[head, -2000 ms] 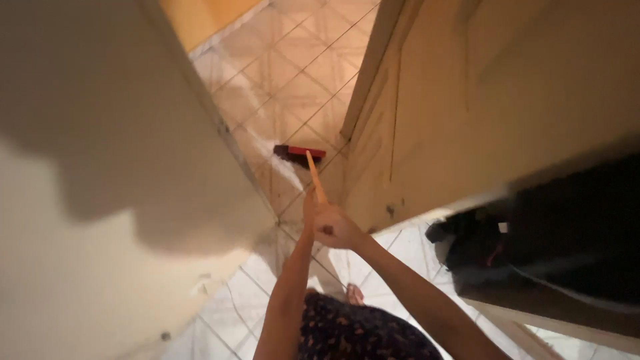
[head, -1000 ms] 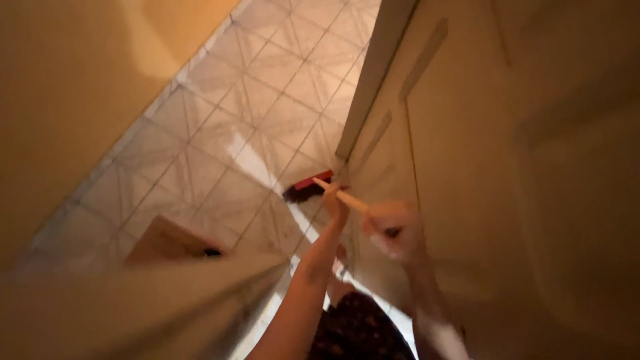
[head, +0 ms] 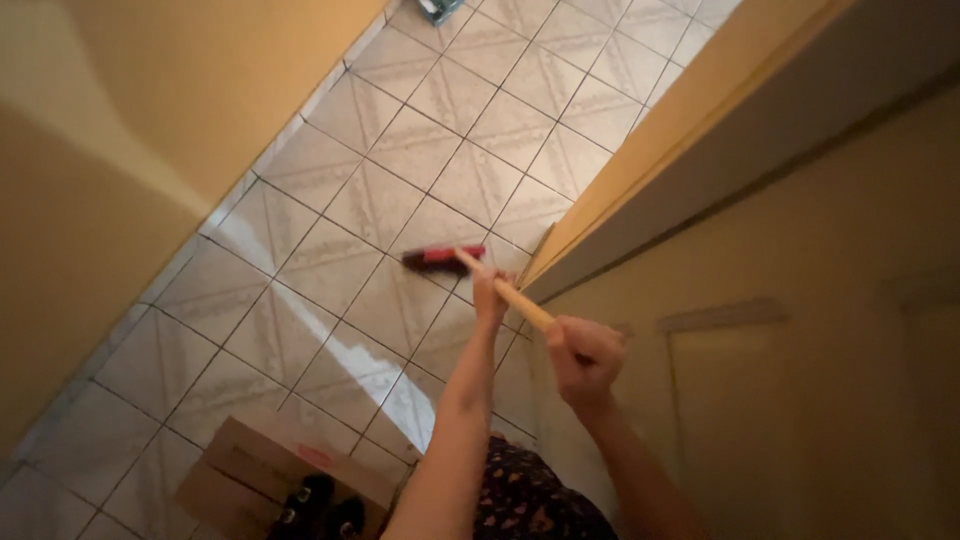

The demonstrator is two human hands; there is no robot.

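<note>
Both my hands grip the pale wooden handle of a broom (head: 444, 259). Its red head with dark bristles rests on or just above the tiled floor (head: 360, 202), slightly blurred, near the lower end of a door frame. My left hand (head: 491, 292) is wrapped around the shaft lower down, close to the head. Up at the handle's top end, my right hand (head: 586, 356) is closed in a fist, in front of the panelled door. A dark patterned garment shows beneath my forearms.
A cardboard box (head: 247, 472) with black shoes (head: 304, 502) on it or in it is at the lower left. A yellow wall (head: 187, 97) runs along the left, a panelled door (head: 727, 375) along the right. A bluish object (head: 440, 10) lies on the floor at the top.
The view has moved from the doorway into a tiled passage, where the cardboard box and shoes now show. Both hands have stayed on the broom handle throughout.
</note>
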